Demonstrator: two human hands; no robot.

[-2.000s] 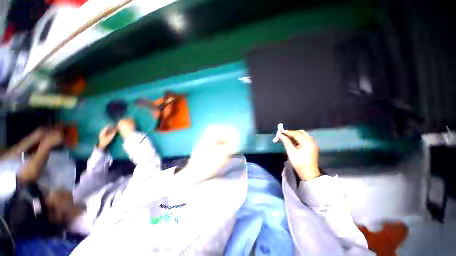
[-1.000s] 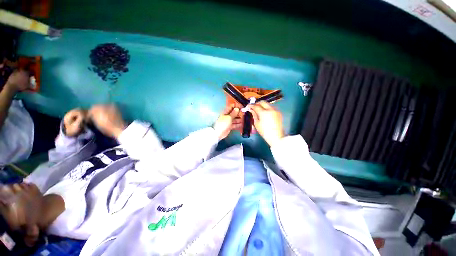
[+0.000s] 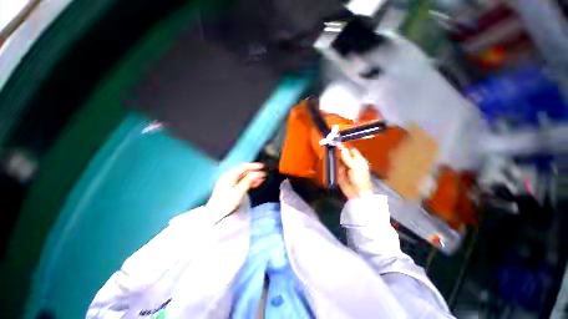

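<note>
A black three-armed leg assembly (image 3: 358, 131) with a silvery-white hub at its centre is held up in front of me. My right hand (image 3: 354, 173) is shut on it near the hub and the lower arm. An orange fixture plate (image 3: 299, 144) shows behind and left of the assembly, and more orange shows behind its right arm. My left hand (image 3: 238, 185) is beside the teal bench edge, fingers apart and curled, with nothing visible in it. The frame is blurred.
The teal bench (image 3: 131, 187) lies at the left, with the dark foam tray (image 3: 199, 93) on it and a small silvery-white piece (image 3: 151, 127) by the tray's edge. The pale machine table (image 3: 414, 81) is at the right, with a tan board (image 3: 413, 163) and another orange fixture (image 3: 451, 198).
The view has swung right towards the machine table. The leg assembly, earlier on the bench fixture under both hands, is now lifted in my right hand. My left hand has come off it.
</note>
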